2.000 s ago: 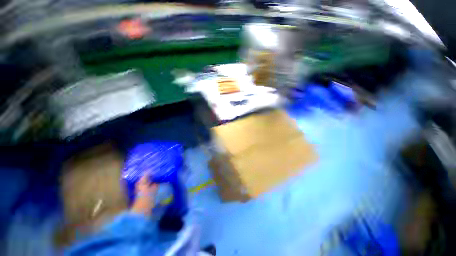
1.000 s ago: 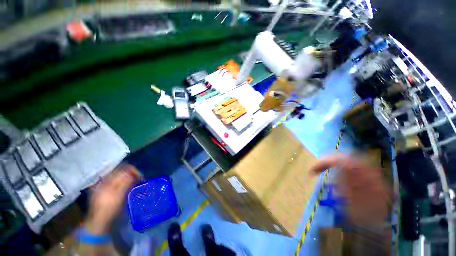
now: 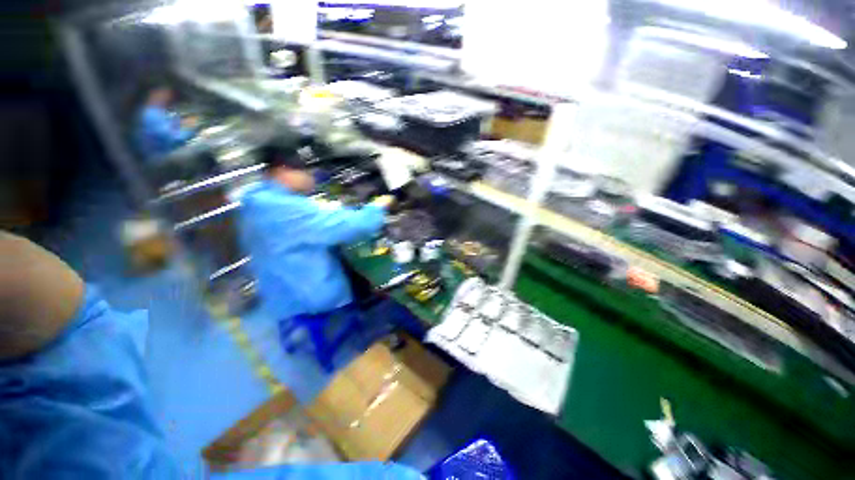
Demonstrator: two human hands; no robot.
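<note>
A rounded, blurred skin-toned shape with blue cloth below it fills the left edge; I cannot tell whether it is my left hand or another person. A strip of blue sleeve crosses the bottom edge, with no hand showing. My right hand is not seen. A white blister tray [image 3: 511,345] with rows of phone-sized rectangles lies on the green bench's front edge. A brown carton [image 3: 375,403] stands below it on the left. A blue stool [image 3: 473,461] is cut off by the bottom edge.
A person in a blue smock [image 3: 291,239] sits on another blue stool [image 3: 323,333] at the green bench [image 3: 600,347]. Another person [image 3: 161,127] is farther back. An open carton [image 3: 267,436] stands near the yellow-black floor line [image 3: 246,347]. Shelving runs above the bench.
The view has swung left along the bench. The tray and near stool now appear farther right; the white machine and large right-hand carton have left view. Both hands seen earlier are no longer clearly visible.
</note>
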